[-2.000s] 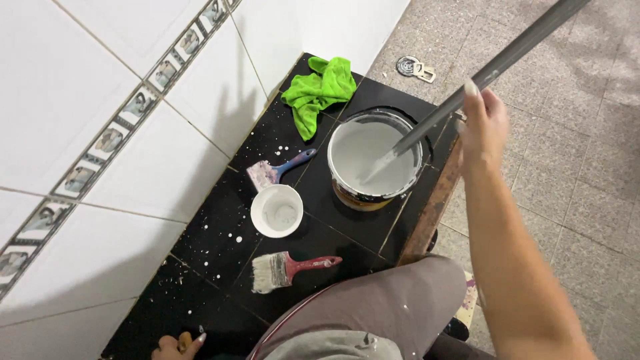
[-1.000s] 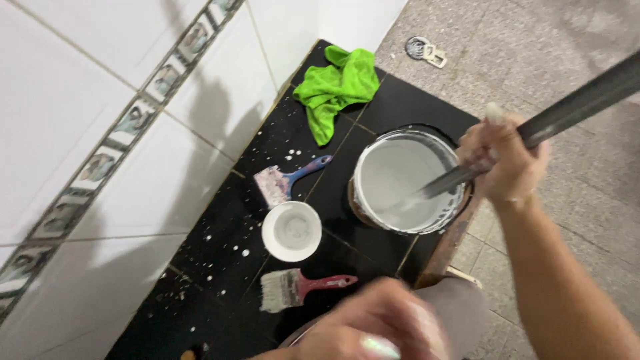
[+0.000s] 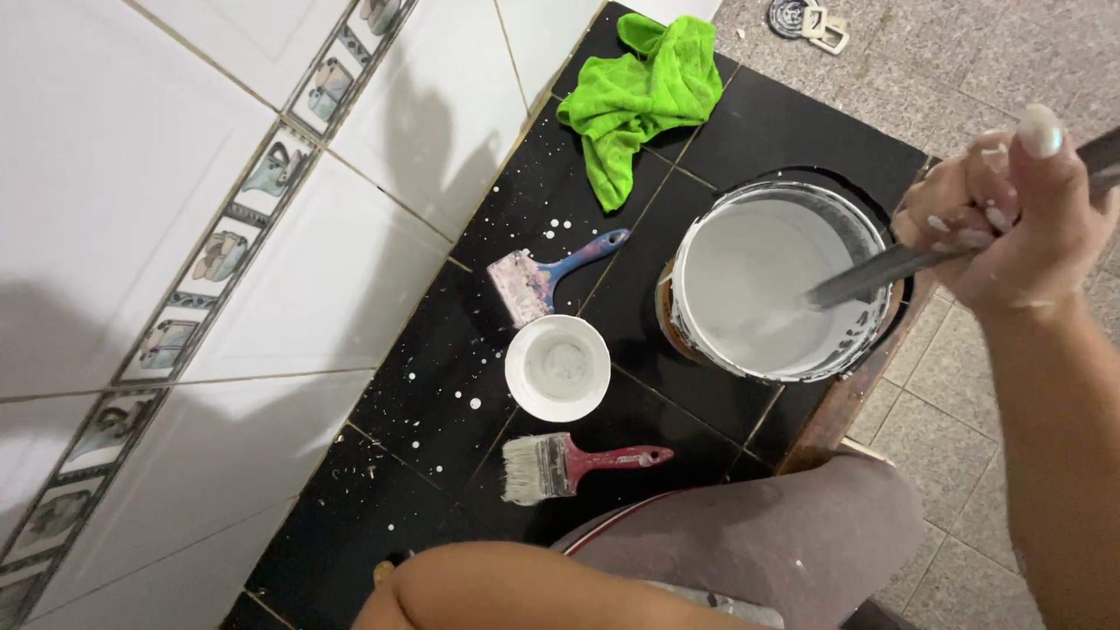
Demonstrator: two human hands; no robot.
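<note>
My right hand (image 3: 1006, 206), flecked with white paint, is closed around a grey stick (image 3: 884, 273). The lower end of the stick dips into pale paint in a round bucket (image 3: 681, 306). My left hand is hidden; only that arm, bent, shows along the bottom edge. Left of the bucket lies a blue-handled paintbrush (image 3: 573, 262) with pinkish, paint-caked bristles. Just below it stands a small white cup (image 3: 516, 372) with a little pale liquid. A red-handled paintbrush (image 3: 582, 464) with whitish bristles lies nearer to me. A bright green cloth (image 3: 647, 96) is crumpled behind the brushes.
The black tiled counter (image 3: 656, 402) is spotted with white drops. A white tiled wall (image 3: 297, 324) with a decorated strip borders it on the left. A wooden edge (image 3: 818, 429) runs on the right, beside my leg. On the floor beyond lie small ring-shaped pieces (image 3: 805, 19).
My left hand, raised blurred over the lap one second ago, has gone out of sight. The right hand stays on the stick, which has tilted lower since two seconds ago. The view has moved closer.
</note>
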